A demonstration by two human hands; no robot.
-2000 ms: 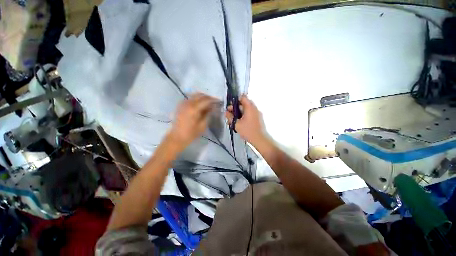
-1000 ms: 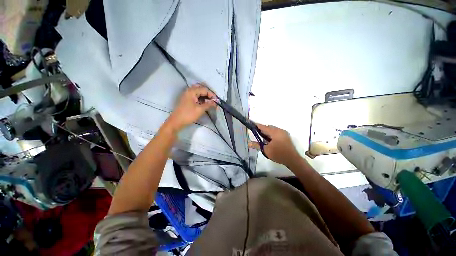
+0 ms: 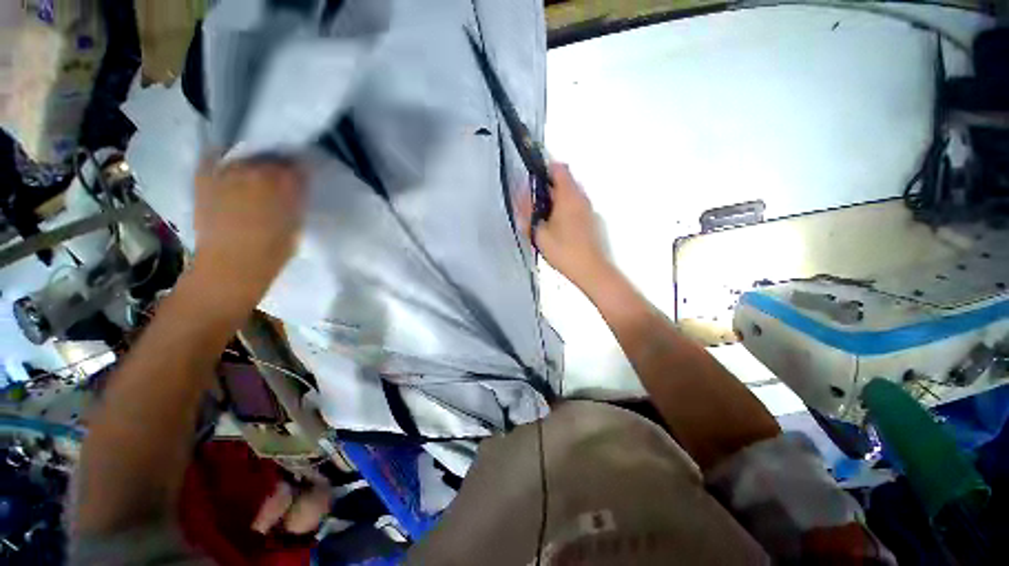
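Note:
Large light garment panels [image 3: 432, 238] with black strips and dark seam lines lie in front of me and hang over the near table edge. My left hand [image 3: 252, 210] is blurred at the left of the panels, fingers closed on the cloth edge. My right hand [image 3: 562, 221] holds black scissors [image 3: 515, 122] by the handles over the panels' right side. The blades point up and away, slightly left, and look closed. The hidden underside of the panels cannot be seen.
A white sewing machine head [image 3: 819, 348] with a blue band and a green tube [image 3: 924, 442] are at right. A second machine [image 3: 83, 293] is at left. A blue crate [image 3: 382, 481] sits below the table. Part of a person's hand [image 3: 304, 511] shows at lower left.
My left hand has moved left from the scissor tips and taken hold of cloth. My right hand has moved up and turned the scissors to point away. Another person's hand now shows at lower left.

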